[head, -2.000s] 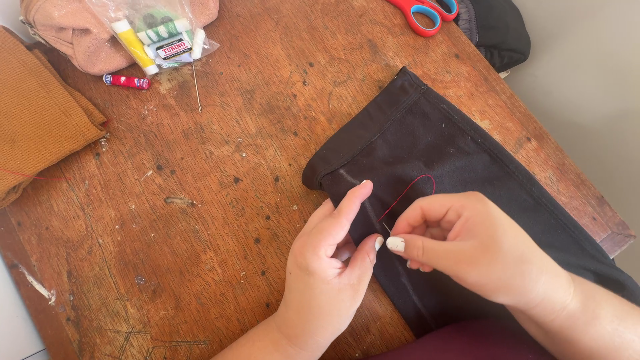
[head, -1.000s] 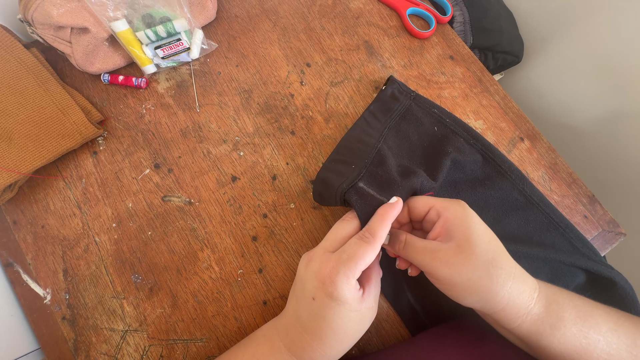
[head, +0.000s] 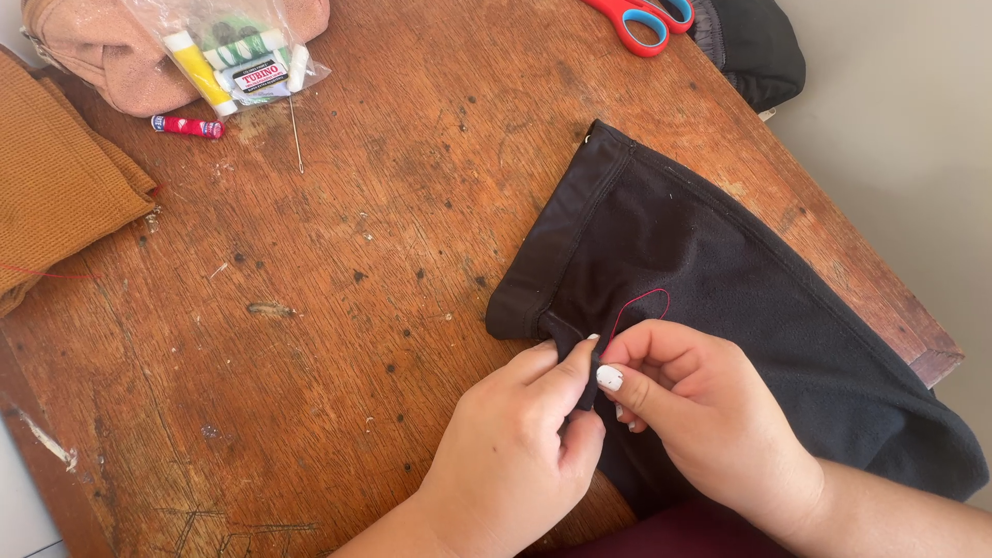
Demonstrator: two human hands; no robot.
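A black fabric garment with a hemmed end lies across the right half of the wooden table. My left hand pinches a fold of it between thumb and fingers, just below the hem. Right against that fold, my right hand has thumb and index finger closed together; the needle seen there earlier is hidden by the fingers now. A loop of red thread rises from the fold and runs back behind the right hand's fingers.
At the upper left are a pink pouch, a clear plastic bag of thread spools, a red spool and a large needle. Mustard cloth lies at the left edge, red-handled scissors and dark cloth at the top right.
Two seconds ago a needle showed at my right fingertips, and my hands were slightly apart; now they meet at a pinched fold. The thread loop, hidden one second ago, shows again.
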